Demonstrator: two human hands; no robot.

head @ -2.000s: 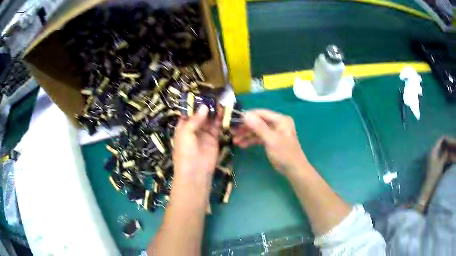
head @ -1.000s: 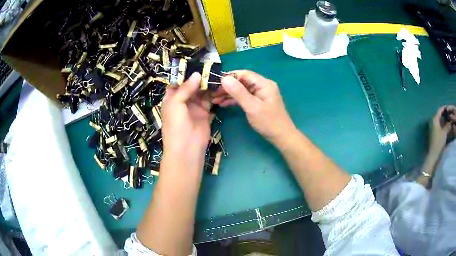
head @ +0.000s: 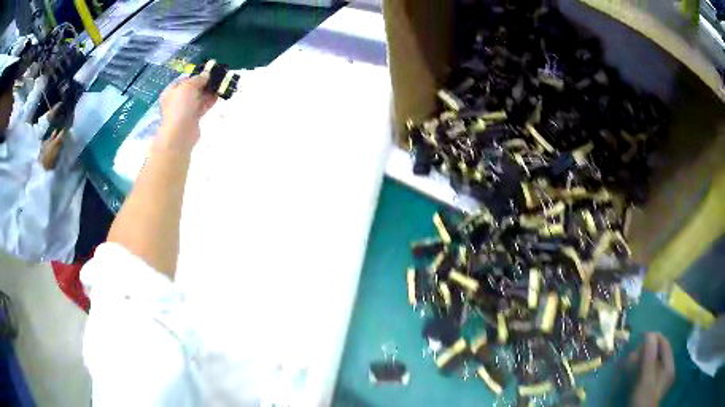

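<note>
My left hand (head: pixel 184 105) is stretched out to the upper left and grips a clamped unit (head: pixel 216 79), a dark block with cream-strip binder clips, at the far left end of the white tray (head: pixel 294 183). My right hand (head: pixel 653 372) is at the lower right, blurred and partly cut off by the bottom edge, beside the clip heap; whether it holds anything cannot be told. Black binder clips with cream strips (head: pixel 548 312) are heaped on the green mat and spill from the cardboard box (head: pixel 416 71). One clip (head: pixel 389 372) lies apart near the bottom edge.
A person in a white smock (head: pixel 40 191) works at the far left, with a hand on a dark object. Shiny sheets or packaging (head: pixel 135 60) lie at the upper left. A yellow post (head: pixel 692 246) and a blurred whitish object (head: pixel 709 346) are at the right edge.
The view has swung left. My left hand has moved from the heap out over the white tray with the clamped unit. My right hand has come off the unit and is lower right.
</note>
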